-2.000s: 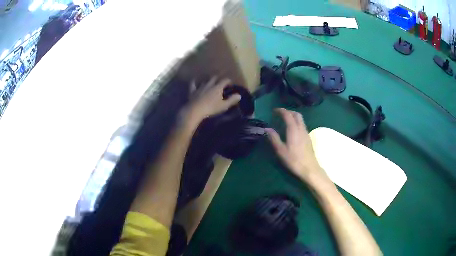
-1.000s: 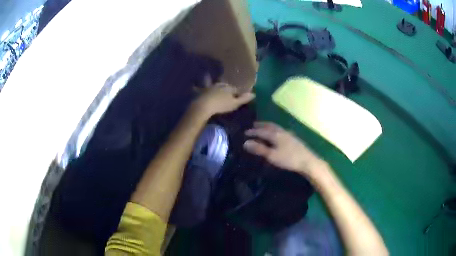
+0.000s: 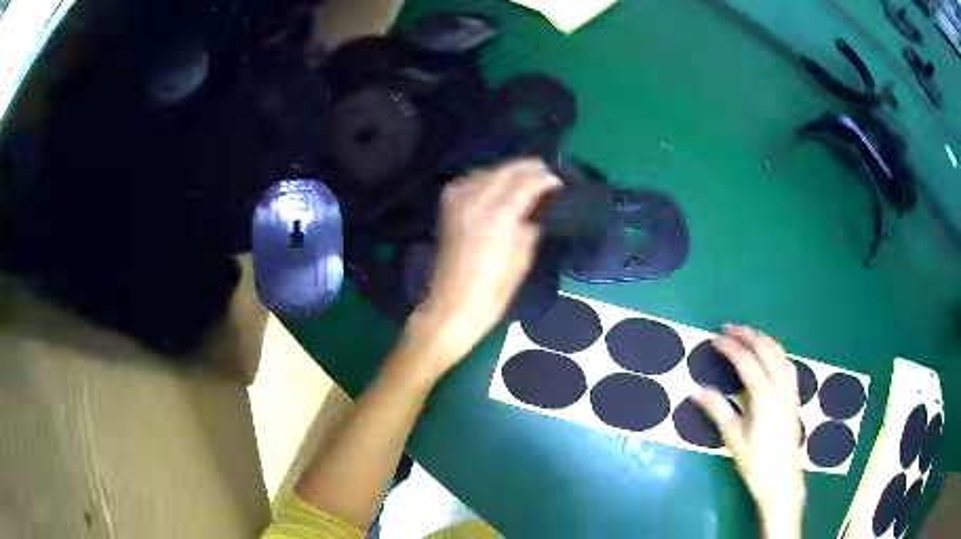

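A pale backing sheet [image 3: 513, 392] with two rows of black oval pads [image 3: 629, 401] lies on the green bench. My right hand [image 3: 767, 405] is over its right half, fingers apart, hiding some pads. My left hand [image 3: 479, 247] is blurred, left of centre, with a blurred dark plate [image 3: 580, 216] at its fingertips. A rounded black plate [image 3: 659, 237] lies just above the sheet, partly covered by that blur. More black plates [image 3: 374, 132] are piled behind and left of my left hand. One shiny plate [image 3: 298, 268] lies at the pile's left side.
A brown carton [image 3: 137, 411] fills the lower left, with a dark mass of parts above it. Another pad sheet [image 3: 898, 421] lies at the right edge. Curved black brackets [image 3: 869, 153] lie at upper right. A pale sheet's corner [image 3: 569, 11] shows at the top.
The view has swung down and right. My hands have left the carton area; the right is now over a pad sheet, the left beside the plates with a dark plate at its fingers.
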